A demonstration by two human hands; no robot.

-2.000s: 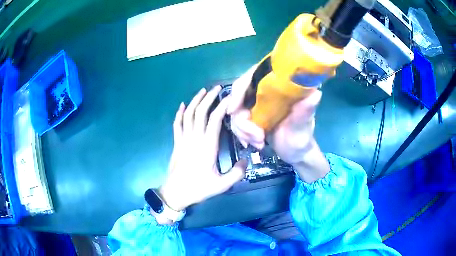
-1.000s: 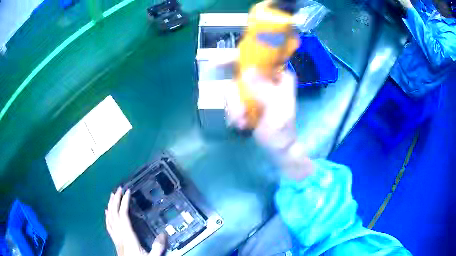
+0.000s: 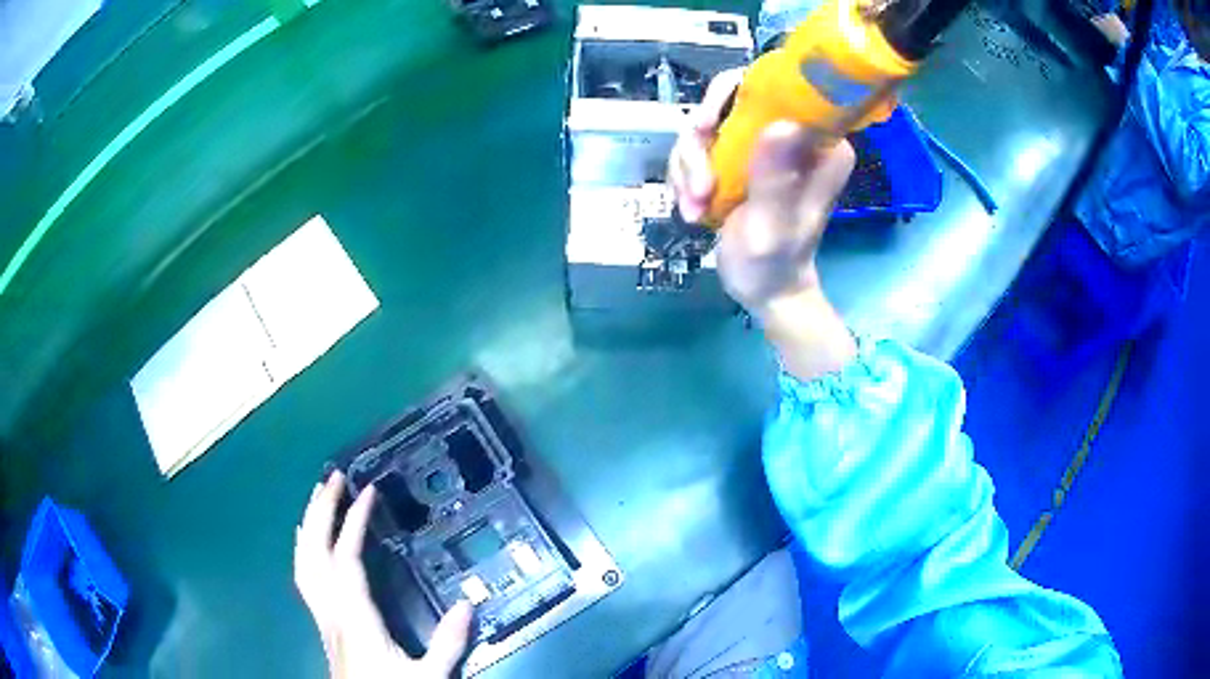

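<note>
A black plastic housing point(image 3: 458, 524) with round openings at its far end and pale rectangles at its near end lies in a dark fixture point(image 3: 584, 584) with a metal edge. My left hand point(image 3: 365, 597) rests at the housing's left side, fingers spread, thumb on its near end. My right hand point(image 3: 776, 219) grips the yellow-orange electric screwdriver point(image 3: 809, 86) at the screw feeder point(image 3: 610, 159). The driver's tip is hidden behind my fingers or too small to make out, beside the feeder's metal pickup.
A cream paper sheet point(image 3: 252, 348) lies left beyond the fixture. A blue bin point(image 3: 916, 166) is right of the feeder, and another blue bin point(image 3: 67, 584) is at lower left. A dark housing point(image 3: 502, 16) stands at the far edge. Another person's blue sleeve point(image 3: 1154, 173) shows at upper right.
My right hand has carried the driver from above the housing over to the feeder. The view has turned right. My left hand has stayed at the housing.
</note>
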